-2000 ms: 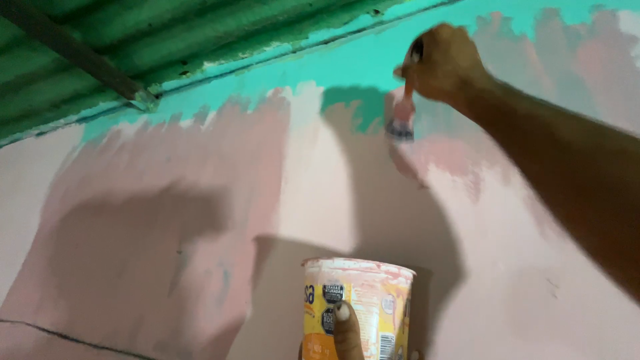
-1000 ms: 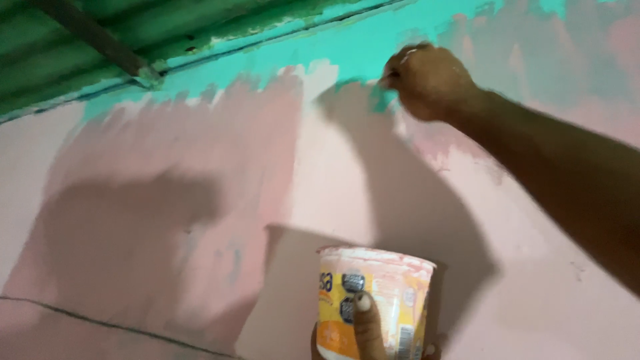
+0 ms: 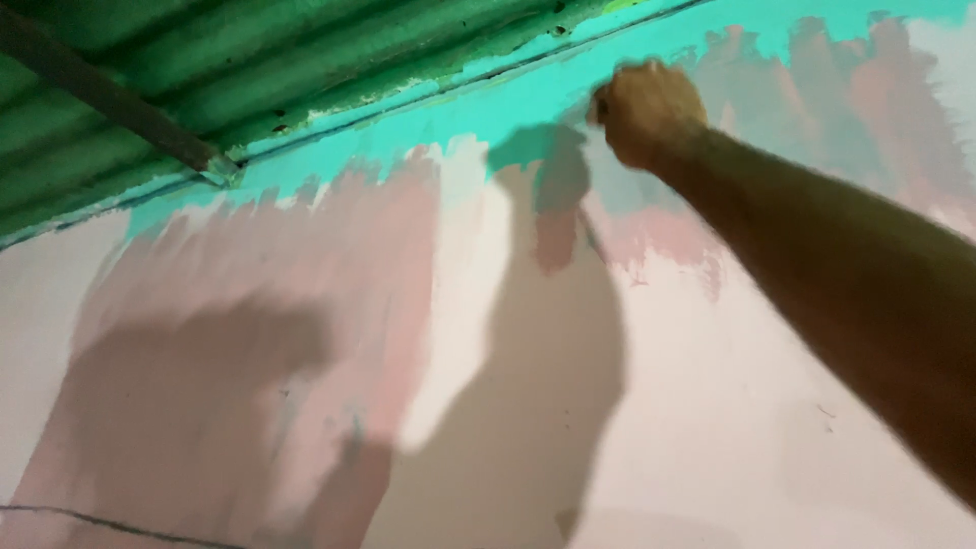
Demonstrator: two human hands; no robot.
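My right hand (image 3: pixel 652 114) is raised at the upper middle, closed in a fist against the turquoise band of paint (image 3: pixel 534 99) on the wall. In this frame the hand hides most of what it grips; the earlier view shows a paintbrush in it. Below and left of the hand, darker pink strokes (image 3: pixel 557 240) lie on the pale pink wall (image 3: pixel 709 396), partly under the arm's shadow. Greyish, streaky paint (image 3: pixel 755 91) spreads to the right of the hand. My left hand and the paint tub are out of view.
Above the wall runs a green corrugated roof (image 3: pixel 305 53) with a dark beam (image 3: pixel 114 99) meeting the wall's top edge. A wide darker pink patch (image 3: pixel 366 267) covers the wall at left. A dark cable or crack (image 3: pixel 114 524) crosses the lower left.
The tub and my left hand, seen at the bottom before, have left the view. My right hand has stayed high by the turquoise band. A new darker pink stroke shows below its shadow.
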